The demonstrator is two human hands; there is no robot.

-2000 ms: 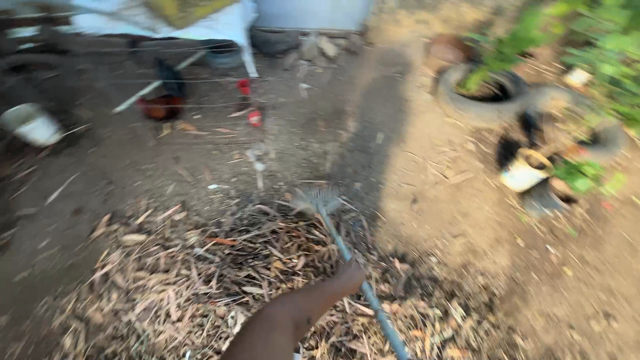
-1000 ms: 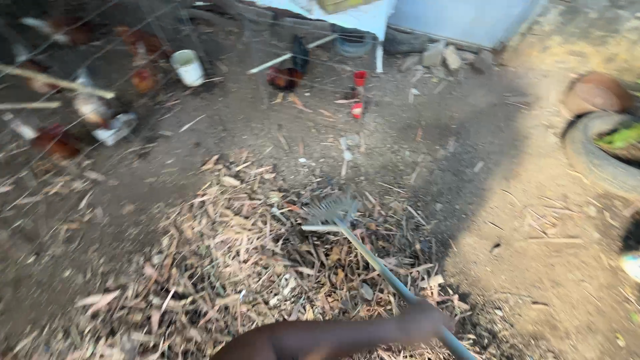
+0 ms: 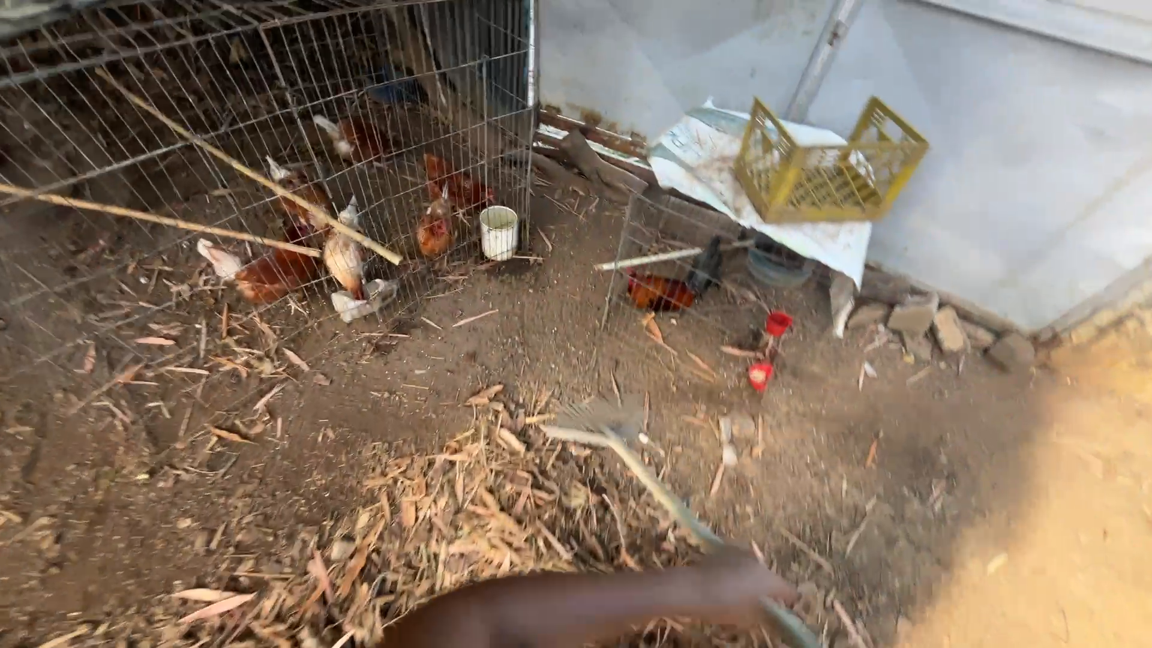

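Observation:
My left hand [image 3: 742,580] is closed around the pale green-grey handle of a fan rake [image 3: 666,495], with the forearm crossing the bottom of the view. The handle slants up and left to a blurred, spread-tine rake head [image 3: 598,421], which is over the bare soil at the upper edge of a heap of dry leaves [image 3: 486,513]. The lower end of the handle runs out of the frame at the bottom right. My right hand is not in view.
A wire mesh pen [image 3: 270,117] holds several brown and white chickens [image 3: 274,270] and a white bucket [image 3: 499,232]. Beyond the heap, a dark-tailed rooster [image 3: 666,290] stands in a small wire cage. Nearby are red cups [image 3: 760,374], a yellow crate [image 3: 823,180] and broken blocks [image 3: 913,315].
The view has swung left and up, bringing the pen and yellow crate into sight. My left hand stays on the rake handle, and the rake head now lies at the heap's far edge.

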